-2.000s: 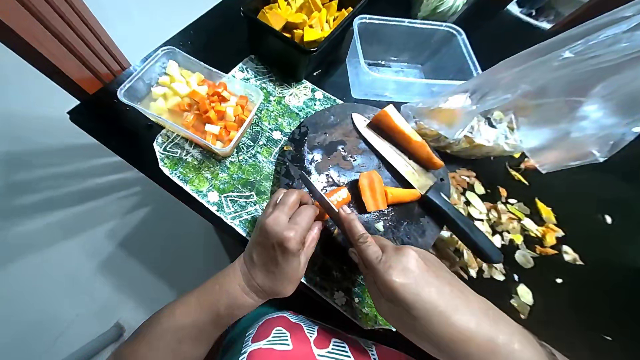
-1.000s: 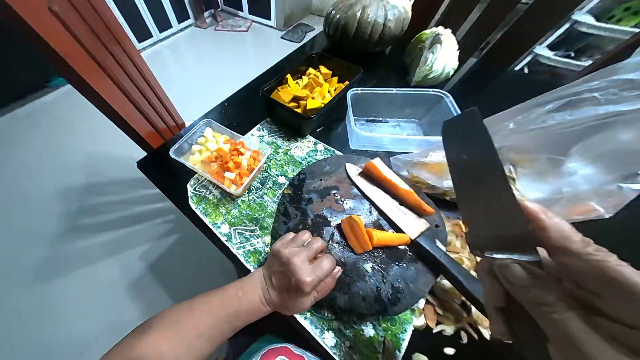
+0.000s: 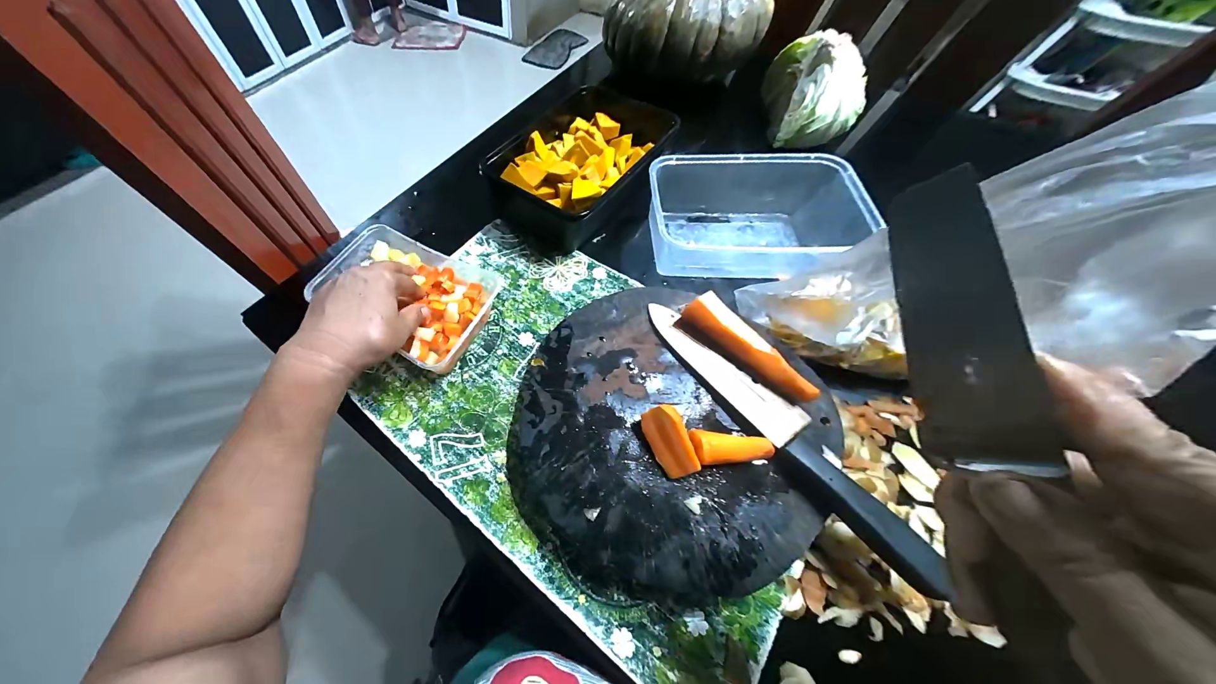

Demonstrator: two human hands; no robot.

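Note:
My left hand (image 3: pixel 366 313) rests over the diced carrot and pale cubes (image 3: pixel 445 309) in a clear plastic container (image 3: pixel 489 283); whether its fingers grip any cubes is hidden. At the right, my right hand (image 3: pixel 1092 503) holds up a dark, broad-bladed cleaver (image 3: pixel 969 323). Carrot pieces (image 3: pixel 670 442) lie on the round dark chopping board (image 3: pixel 608 541). Beside them a kitchen knife (image 3: pixel 731 380) with a black handle lies across the board's right part, and a longer carrot piece (image 3: pixel 746 347) sits along its blade.
Behind the board stand a black tray (image 3: pixel 560 228) of cut pumpkin (image 3: pixel 579 161) and an empty clear container (image 3: pixel 760 256). Farther back are a whole pumpkin (image 3: pixel 689 33) and a cabbage (image 3: pixel 815 90). Vegetable peelings (image 3: pixel 883 570) and a plastic bag (image 3: pixel 1111 218) lie at the right.
My left hand has moved from the chopping board to the container of diced vegetables. The cleaver, which was at the carrot on the board, is now raised at the right in my right hand.

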